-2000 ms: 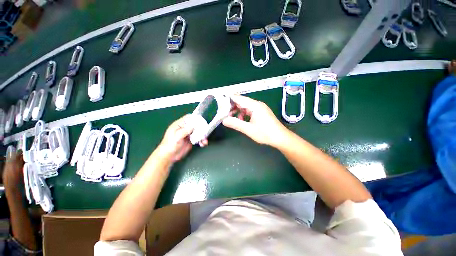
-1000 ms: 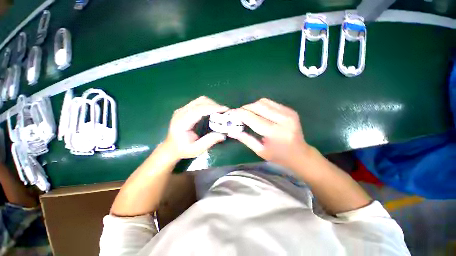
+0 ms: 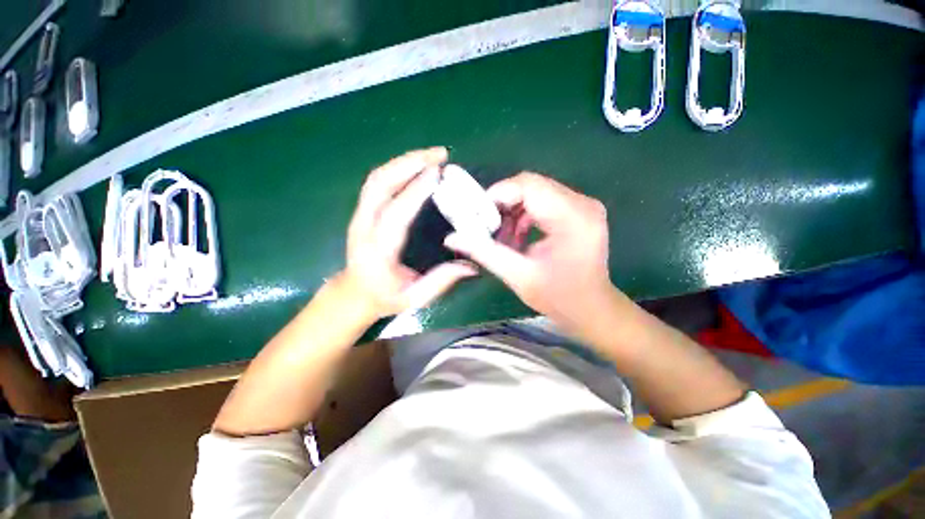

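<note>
A plain white coiled cable (image 3: 468, 201) is held between my hands above the green worktop, seen nearly end-on and overexposed. My right hand (image 3: 553, 238) grips its right side with thumb and fingers. My left hand (image 3: 396, 238) is curved around its left side, with the fingertips at its upper end and the thumb below; whether it bears the cable is unclear. Two coiled cables with blue labels (image 3: 635, 67) lie side by side at the upper right. Overlapping plain cables (image 3: 167, 243) lie at the left, with another pile (image 3: 49, 253) farther left.
A pale guide strip (image 3: 304, 81) curves across the top. Several coils lie on the conveyor belt (image 3: 193, 51) beyond it. A brown carton (image 3: 162, 436) stands below the worktop's front edge at the left. Blue clothing (image 3: 832, 324) is at the right. Another person's arm (image 3: 30, 385) is at the lower left.
The view has tipped down, so the labelled cables and belt sit higher in the picture. The held cable has turned between my hands, and my left fingers are more open than a second ago.
</note>
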